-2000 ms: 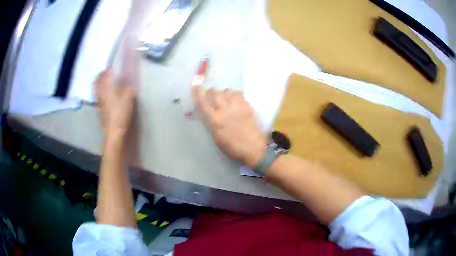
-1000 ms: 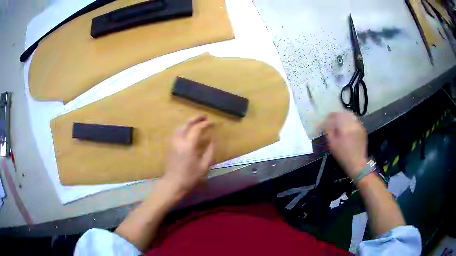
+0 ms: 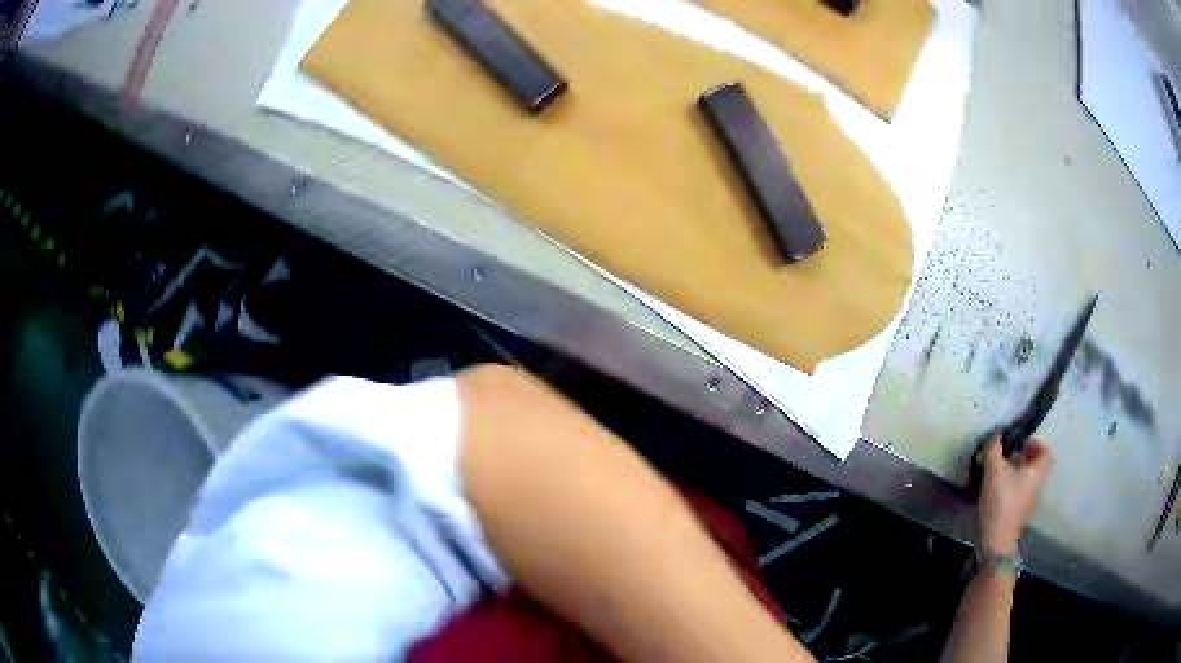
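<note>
My right hand [image 3: 1010, 490], with a watch at the wrist, is closed on the handles of the black fabric shears [image 3: 1065, 363] near the table edge at the right. The blades point up and away and look shut, lying on or just over the table. My left forearm crosses the bottom middle; the left hand is cut off by the lower edge. The tan card pattern [image 3: 583, 168] lies on white marker paper [image 3: 842, 408], with one dark weight [image 3: 499, 55] and another dark weight [image 3: 764, 175] on it.
A second card pattern [image 3: 894, 58] with part of a dark weight lies beyond. The riveted table edge [image 3: 479, 275] runs diagonally across. A whitish-grey bin [image 3: 123, 466] stands on the floor at left, with scraps [image 3: 797, 518] under the table. White sheets [image 3: 1124, 104] lie at far right.
The view has swung and turned. My right hand has moved from beside the shears onto their handles. My left hand, earlier over the card, has left the picture.
</note>
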